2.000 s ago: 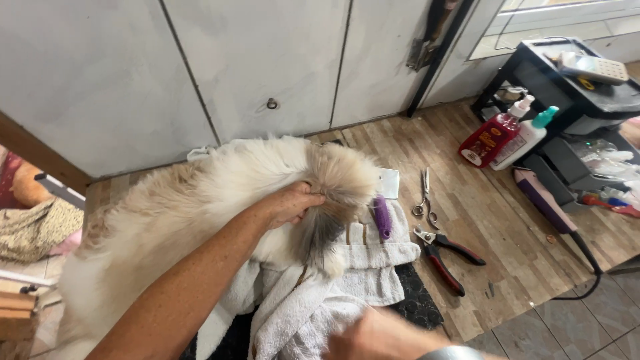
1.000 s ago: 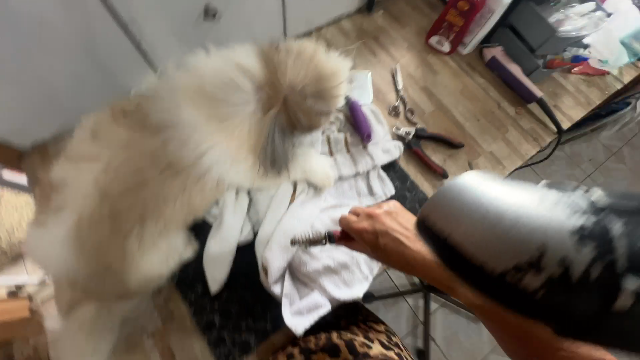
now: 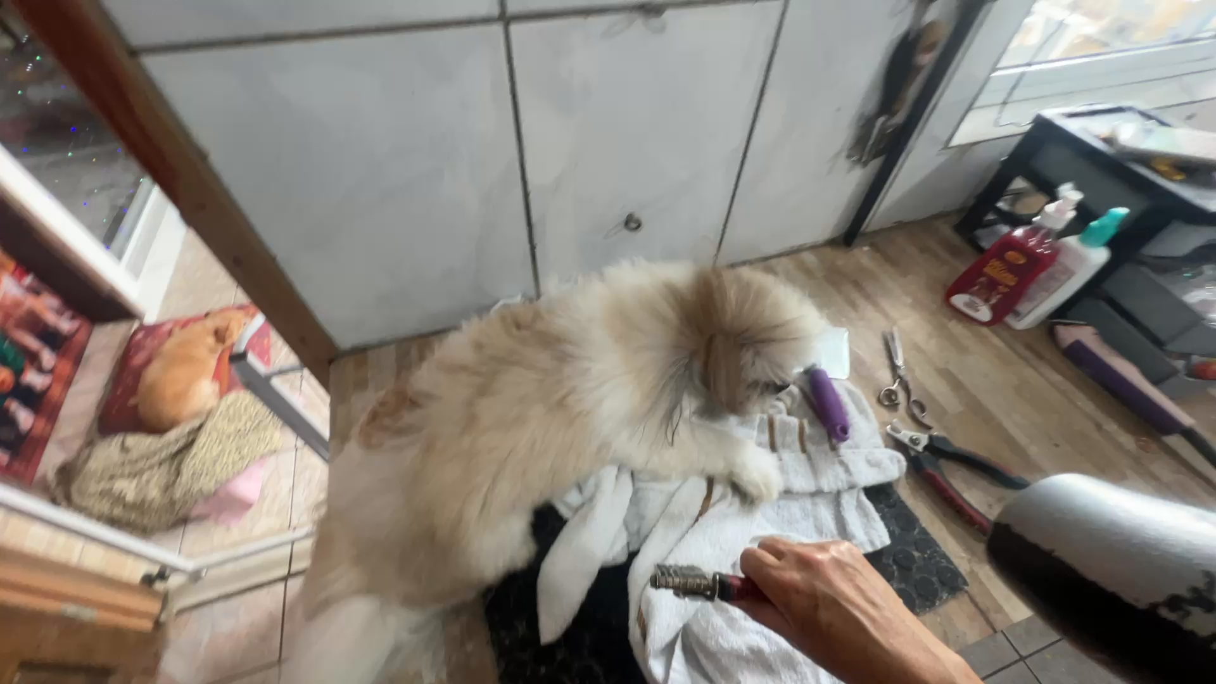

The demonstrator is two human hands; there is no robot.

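Observation:
My right hand (image 3: 822, 589) is closed around the dark handle of a metal-toothed grooming tool (image 3: 686, 580), held over a white towel (image 3: 689, 532). Just above and to the left, a long-haired cream and tan dog (image 3: 551, 399) is on the wooden table, its head toward the right and one front paw on the towel. The nozzle of a silver and black hair dryer (image 3: 1102, 560) juts in at the lower right; what holds it is hidden. My left hand is out of view. Beside the dog's head lies a purple-handled tool (image 3: 829, 406).
Scissors (image 3: 898, 375) and red-and-black-handled nail clippers (image 3: 940, 461) lie right of the towel. Farther right are a red pump bottle (image 3: 1002, 275), a white bottle (image 3: 1059, 280), a purple clipper (image 3: 1121, 375) and a black organizer (image 3: 1026, 152). Another dog (image 3: 190, 370) lies on a red cushion at left.
My left hand has let go of the hair on the dog's head and left view. The dryer has come in from the right. Since one second ago, the view has swung up and left.

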